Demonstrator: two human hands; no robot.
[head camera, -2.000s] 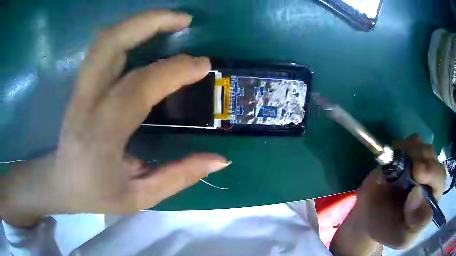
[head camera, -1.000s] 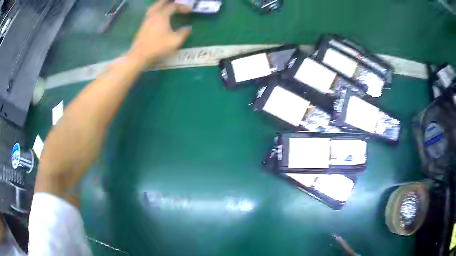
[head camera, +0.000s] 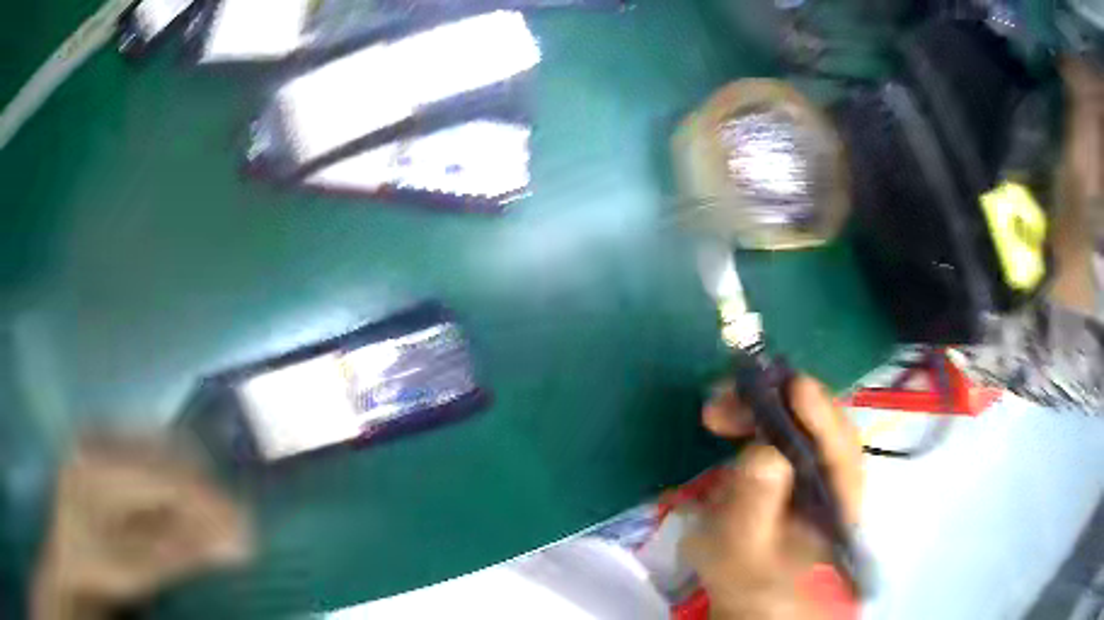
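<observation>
My right hand (head camera: 769, 497) holds a soldering iron (head camera: 787, 424) like a pen. Its silver barrel points up at the near rim of the round tip cleaner (head camera: 765, 164), with the tip blurred there; I cannot tell whether they touch. One phone unit (head camera: 351, 385) lies tilted on the green mat, its white display part at the left and silvery board part at the right. My left hand (head camera: 145, 521) is blurred at the lower left, beside the unit's left end; its fingers and any grip are unclear.
Several phone units (head camera: 412, 97) lie together at the upper left. A black ribbed iron stand (head camera: 920, 206) with a yellow patch stands right of the cleaner. A red object (head camera: 920, 388) and a cord are below it. The mat's curved front edge runs along the bottom.
The view has swung right and down. My left hand, earlier reaching to the far side, is now near a phone unit. My right hand and the iron's handle have come into view by the cleaner.
</observation>
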